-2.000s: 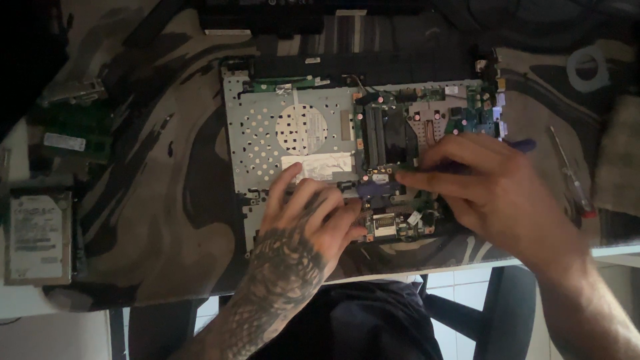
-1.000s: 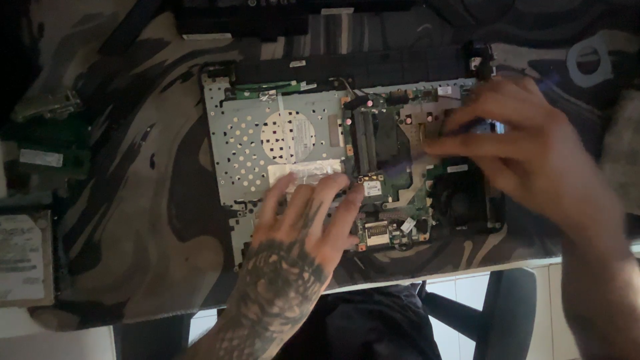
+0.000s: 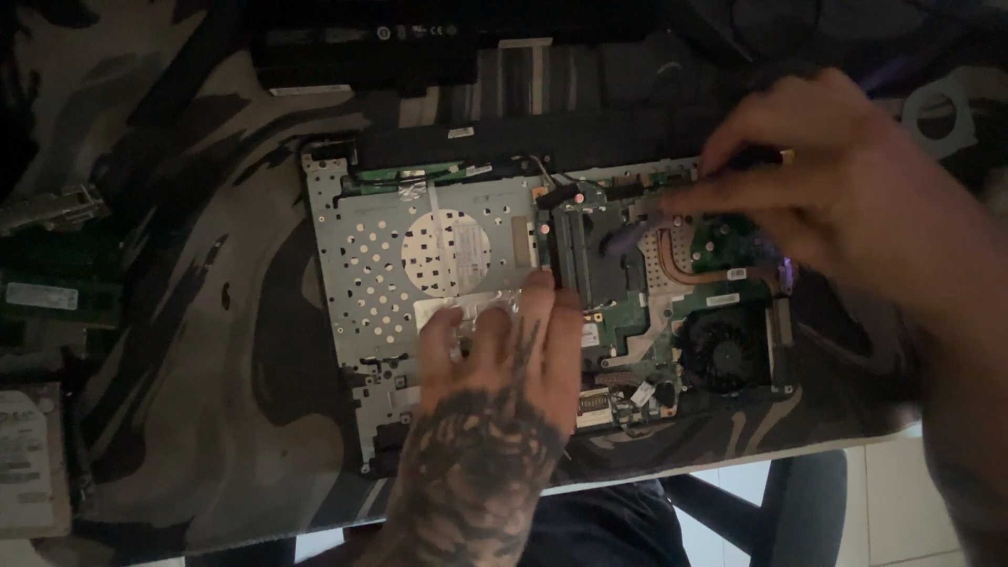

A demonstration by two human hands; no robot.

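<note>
An opened laptop base (image 3: pixel 378 260) lies on the patterned mat, its metal frame and green circuit board exposed. My left hand (image 3: pixel 504 394) rests on the frame's lower middle, fingers spread, over a pale label (image 3: pixel 429 307). Above the board's upper right, my right hand (image 3: pixel 819 165) is blurred, with fingers pinched on a slim purple tool (image 3: pixel 630 235), whose kind is unclear; its end points at the black memory slot area (image 3: pixel 594 260). A copper heat pipe (image 3: pixel 681 272) leads to the black cooling fan (image 3: pixel 724 346) at the lower right.
A hard drive (image 3: pixel 31 465) and green circuit boards (image 3: pixel 59 303) lie at the left. A black laptop battery (image 3: pixel 362 47) is at the back, and a pale ring-shaped piece (image 3: pixel 939 118) lies at the upper right. The table's front edge (image 3: pixel 630 479) runs below the laptop.
My right hand has moved from the board's lower middle to above its upper right side, uncovering the fan. My left hand stays on the frame. The laptop has tilted slightly.
</note>
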